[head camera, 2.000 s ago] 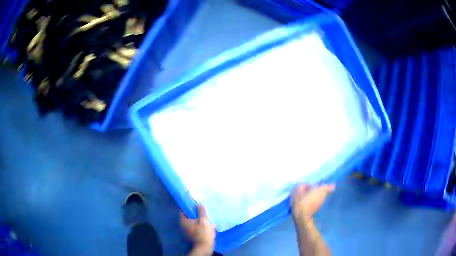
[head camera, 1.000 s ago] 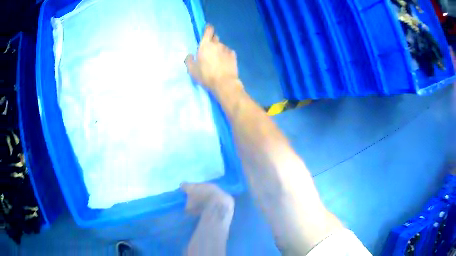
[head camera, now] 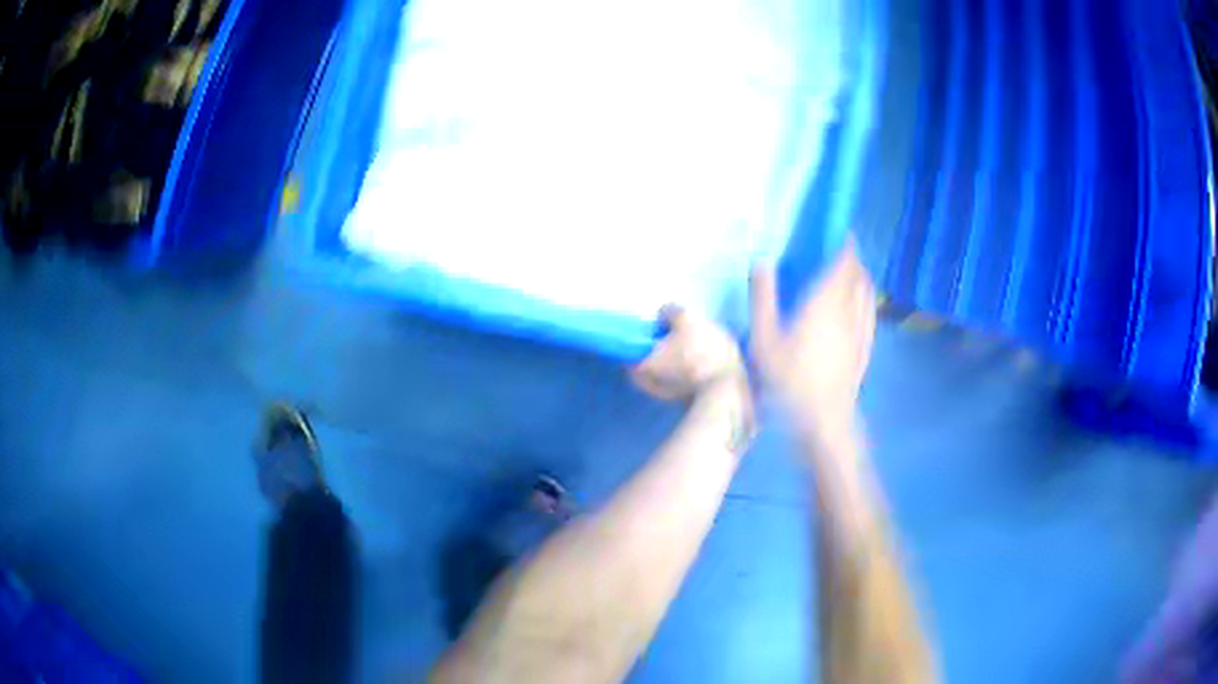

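A blue crate (head camera: pixel 468 305) with a glaring white liner (head camera: pixel 574 147) fills the top centre, its far end cut off by the picture's edge. My left hand (head camera: pixel 688 357) is closed on its near rim, close to the right corner. My right hand (head camera: pixel 818 334) is blurred at that corner, thumb and fingers apart on either side of the crate wall; whether it grips is unclear.
Ribbed blue crates (head camera: pixel 1035 187) stand at the right. A blue crate wall (head camera: pixel 247 134) and a dark heap with cream parts (head camera: pixel 100 120) are upper left. Feet in shoes (head camera: pixel 287 448) show on the blue floor (head camera: pixel 160 468), with yellow-black tape (head camera: pixel 955 334) at right.
The lined crate now shows farther right and higher in view. My right hand has gone from partway along the side rim to the near corner. My feet have come more into view.
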